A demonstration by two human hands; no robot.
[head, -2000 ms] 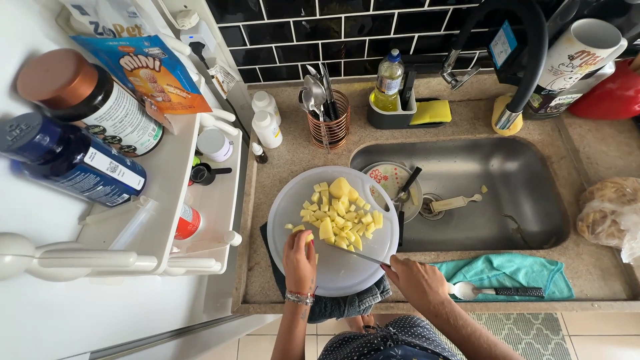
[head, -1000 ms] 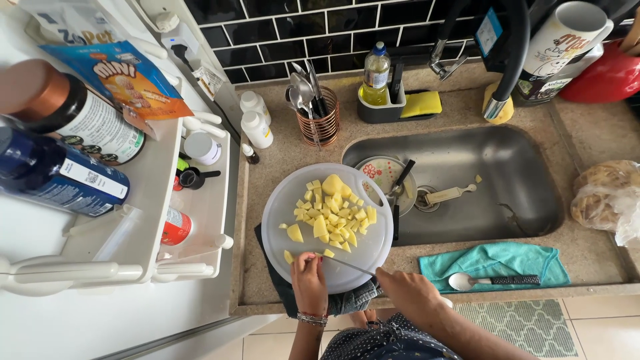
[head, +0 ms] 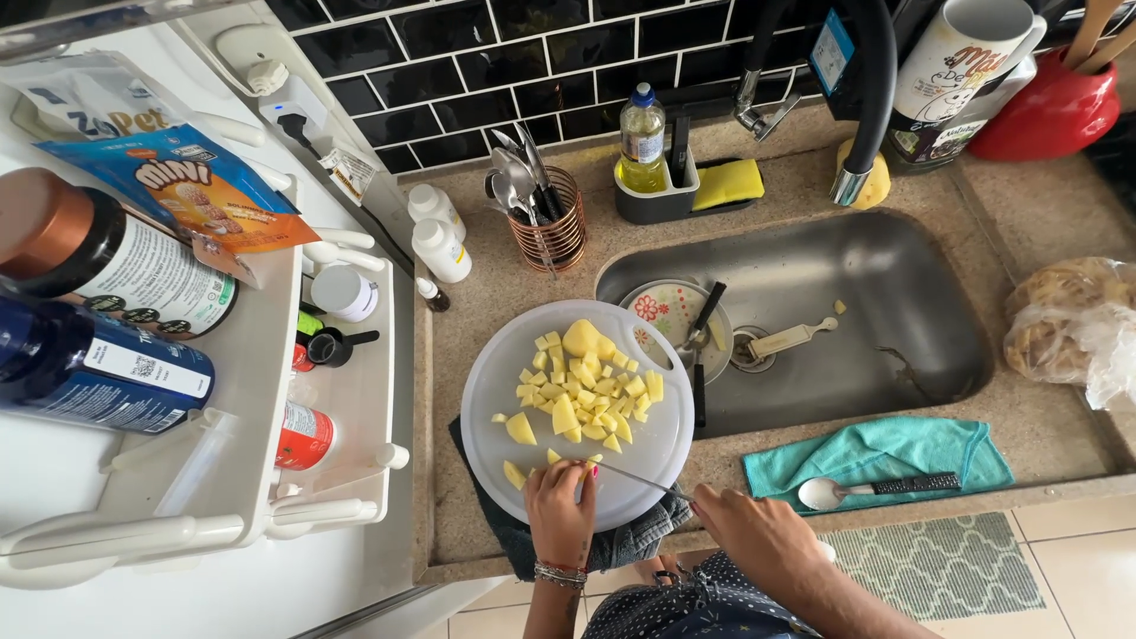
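Observation:
A round white plastic cutting board [head: 497,382] lies on the counter over a dark cloth [head: 652,532]. Diced pale yellow potato [head: 581,386] is heaped at its middle, with larger wedges [head: 520,429] nearer me. My left hand [head: 561,506] rests at the board's near edge, its fingertips on a small potato piece [head: 593,461]. In my right hand [head: 754,532] is the handle of a kitchen knife; the thin blade [head: 643,480] reaches left across the board, its tip beside that piece and my left fingertips.
Right of the board, a steel sink [head: 834,311] holds a plate, cutlery and a peeler-like tool. A teal cloth [head: 879,444] with a spoon [head: 825,493] lies before it. Behind stand a copper cutlery holder [head: 550,232], white bottles [head: 441,250] and a soap caddy [head: 652,206]. Loaded door shelves [head: 346,390] are at left.
Larger potato wedges now lie apart from the heap, on the board's near left side, where my left hand was two seconds ago. My left hand has moved toward the board's near edge.

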